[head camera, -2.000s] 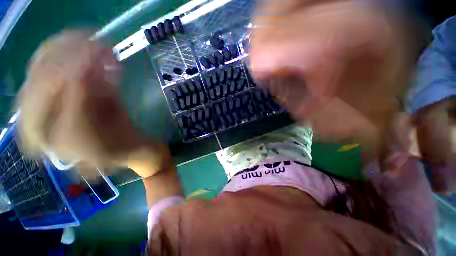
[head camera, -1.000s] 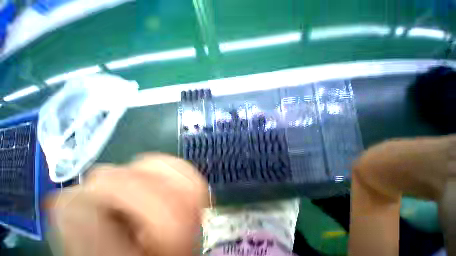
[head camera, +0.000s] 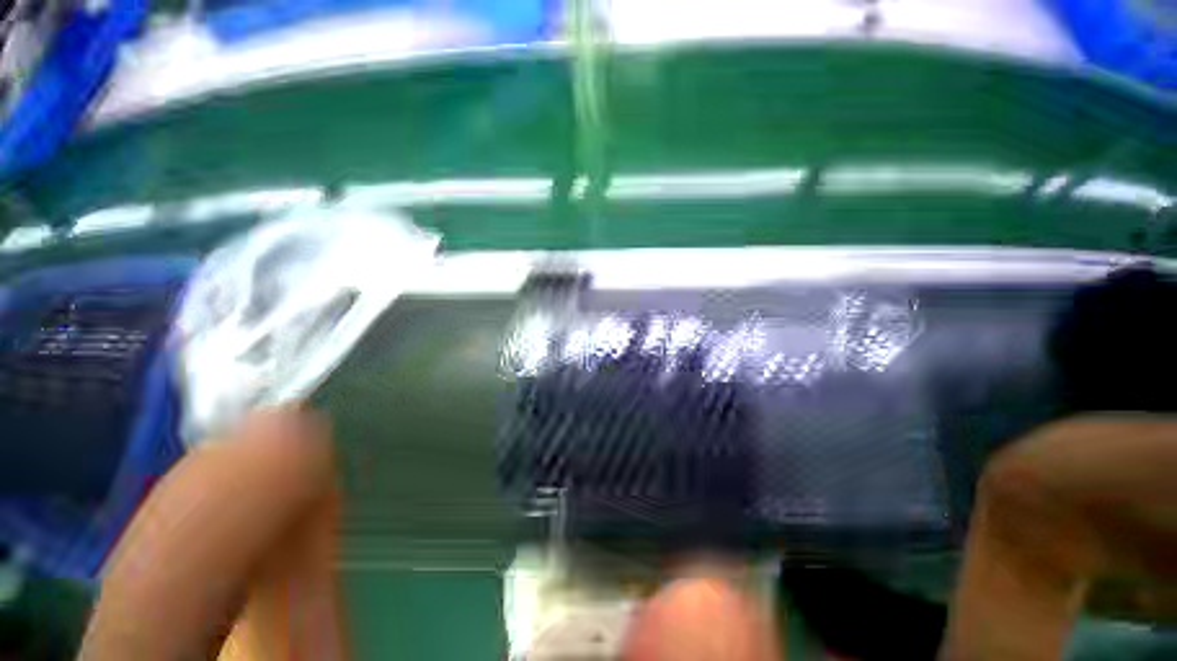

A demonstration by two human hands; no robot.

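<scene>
The view is strongly blurred. My left hand (head camera: 220,542) is a large blurred shape close to the camera at the lower left, cut off by the bottom edge, its fingers not clear. My right hand (head camera: 1065,517) appears as a bent, blurred shape at the lower right, cut off by the frame. Whether either holds anything cannot be told. The tray (head camera: 852,452) lies between and beyond them, with dark rows of black pieces (head camera: 626,426) in its left part. A short stack of pieces (head camera: 555,287) stands at its upper left corner.
A crumpled whitish bag (head camera: 284,310) lies left of the tray, beside a blue crate (head camera: 152,426) with a dark tray. A white rail (head camera: 800,267) and green belt (head camera: 774,123) run beyond. A black object (head camera: 1116,342) is at right. An unclear skin-coloured shape (head camera: 704,620) shows bottom centre.
The view has tilted, and tray, bag and crate appear farther right than a second ago. My left hand shows farther left with a narrower outline. A skin-coloured shape has appeared at bottom centre.
</scene>
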